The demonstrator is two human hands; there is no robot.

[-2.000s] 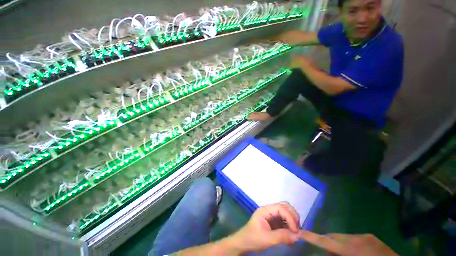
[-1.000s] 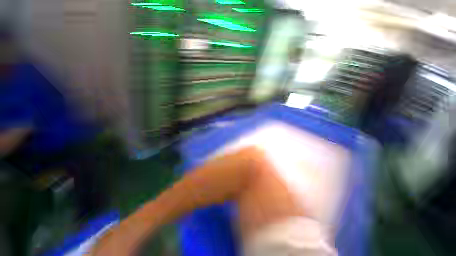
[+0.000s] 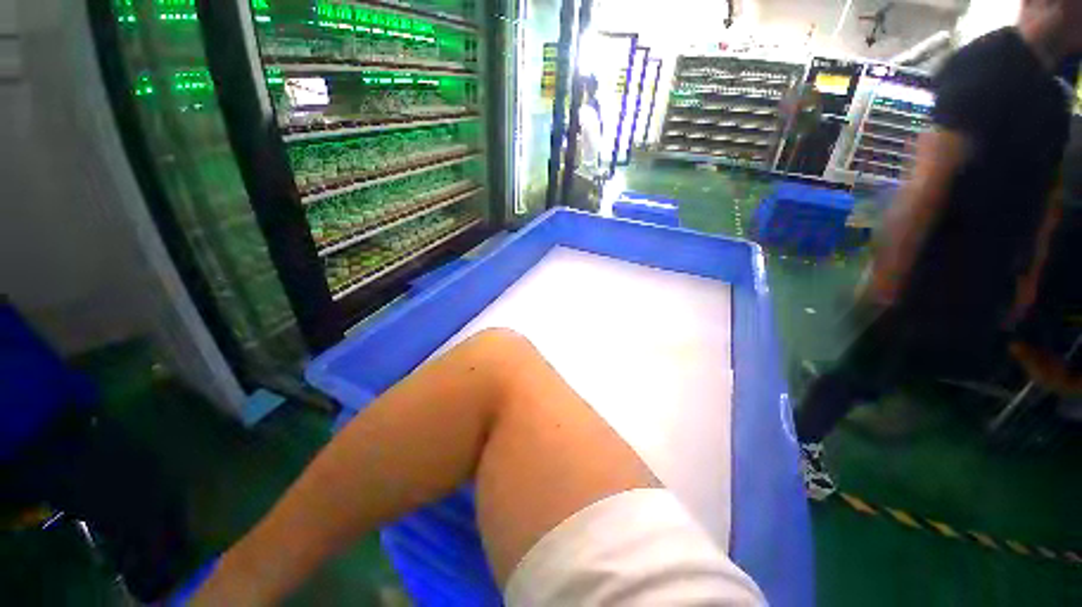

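A large blue tote [image 3: 765, 356] stands directly in front of me, with a flat white liner or board [image 3: 641, 320] inside it. My bare bent arm, likely the right, reaches in from the bottom with a white sleeve; its elbow is over the tote's near left part. The forearm runs down to the lower left and its hand is cut off by the frame edge. My left hand is out of the picture. What either hand holds cannot be seen.
A glass-door cabinet [image 3: 386, 119] with green-lit shelves stands behind the tote. A person in dark clothes [image 3: 991, 202] is at right, near yellow-black floor tape [image 3: 914, 522]. Blue totes [image 3: 807, 219] stand farther back. A blurred blue-clad person [image 3: 42, 379] is at far left.
The view has swung right, from the open green-lit shelves and seated worker to the large tote and aisle. Both hands, seen together two seconds ago, have left the picture.
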